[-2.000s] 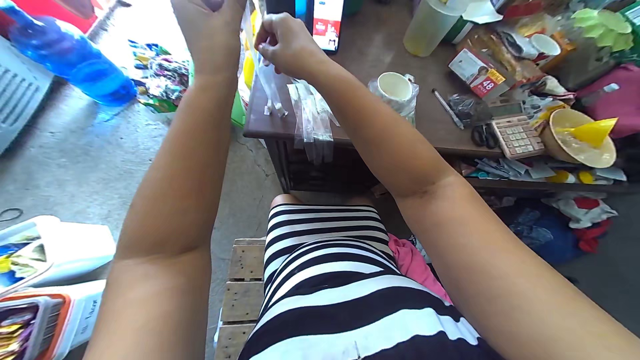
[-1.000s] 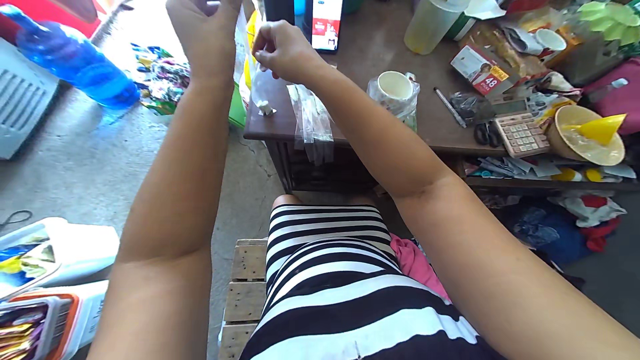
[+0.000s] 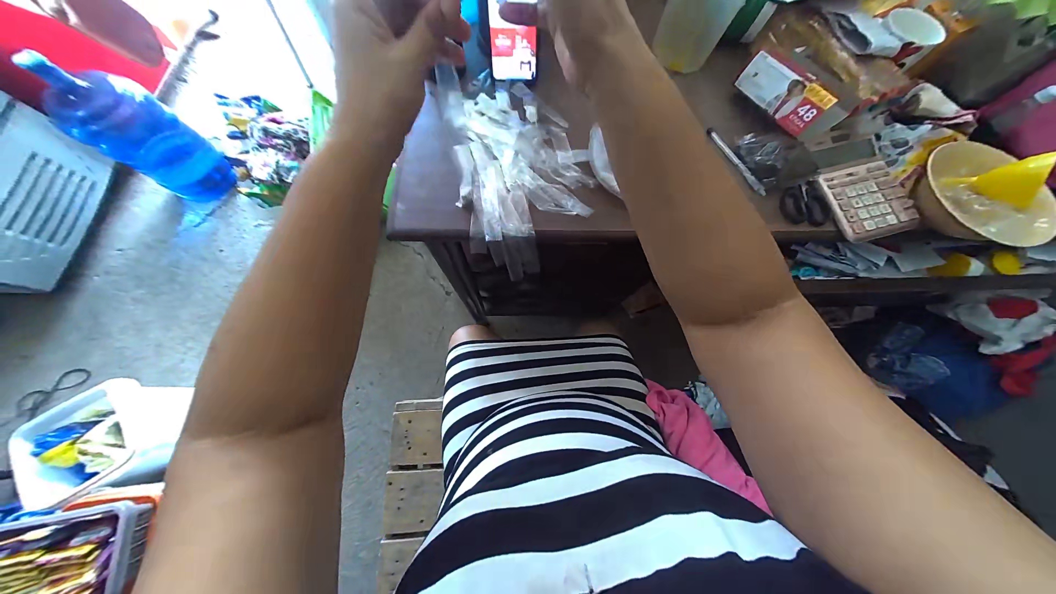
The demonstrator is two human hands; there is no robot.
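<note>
At the top of the head view my left hand (image 3: 396, 49) has its fingers bent at the upper end of a clear plastic strip (image 3: 450, 95). Several narrow clear plastic bags (image 3: 511, 157) lie in a loose pile on the brown table (image 3: 685, 202), some hanging over its front edge. My right hand (image 3: 573, 29) is at the top edge beside a lit phone (image 3: 513, 45); its fingers are partly cut off, and whether it holds anything cannot be told. A white cup in a plastic bag (image 3: 606, 161) is mostly hidden behind my right forearm.
On the table's right are a pen (image 3: 737, 162), black scissors (image 3: 804, 205), a calculator (image 3: 868, 200), a box (image 3: 788, 92) and a bowl (image 3: 949, 206) with a yellow funnel (image 3: 1019, 181). A blue bottle (image 3: 140, 136), a grey crate (image 3: 49, 194) and open containers (image 3: 74, 450) stand at the left.
My right hand has moved right, away from my left hand, to beside the phone. The pile of clear plastic on the table is now much larger and more spread out.
</note>
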